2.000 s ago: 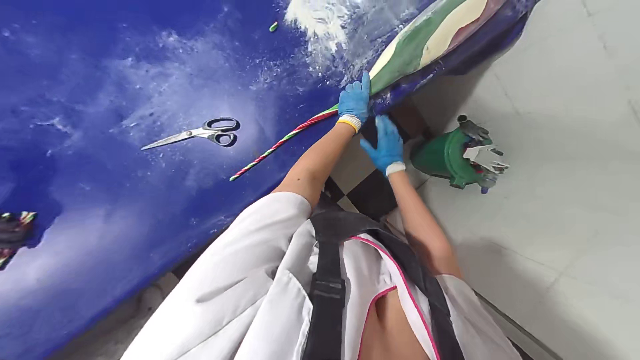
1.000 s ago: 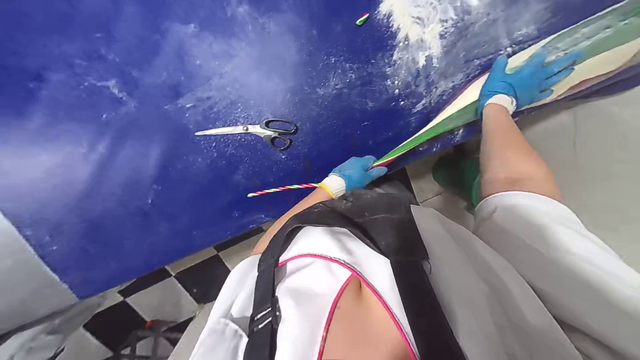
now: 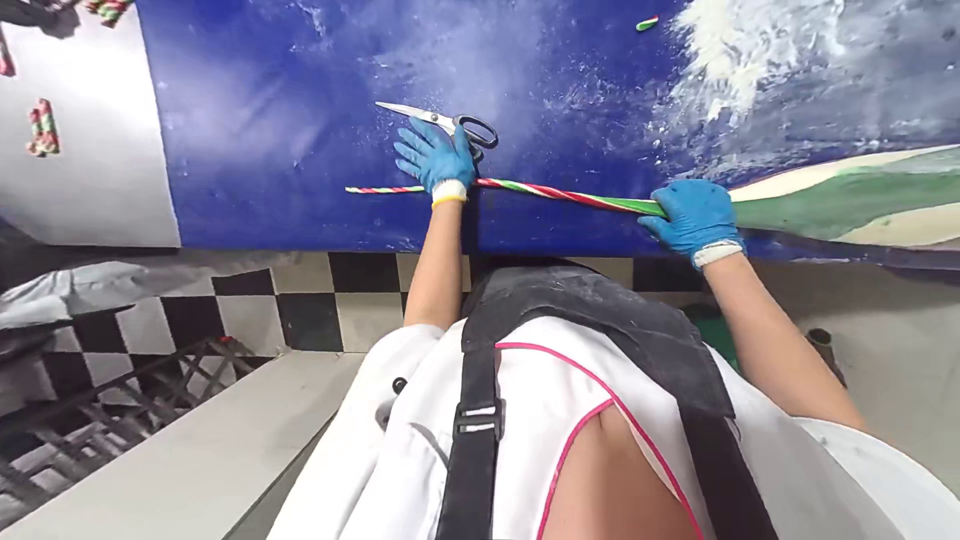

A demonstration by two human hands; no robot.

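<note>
A twisted rope of red, green and white candy (image 3: 551,192) lies along the near part of the blue table and widens at the right into a thick striped candy mass (image 3: 832,199). My left hand (image 3: 436,159), in a blue glove, rests palm down over the thin part, fingers apart and touching or just below the scissors. Those metal scissors with dark handles (image 3: 442,122) lie with their blades pointing left. My right hand (image 3: 696,217), also gloved in blue, is closed around the rope where it thickens; its fingertips curl over the green stripe.
White powder (image 3: 727,60) is spread over the blue tabletop (image 3: 300,217). A small candy piece (image 3: 646,24) lies at the back. On the pale surface (image 3: 90,202) at the left are short twisted candy pieces (image 3: 43,127). A green container (image 3: 712,330) stands below, partly hidden.
The view has shifted left. My left hand has moved away from my right along the rope, up to the scissors. My right hand, spread on the thick mass before, now grips the narrower part.
</note>
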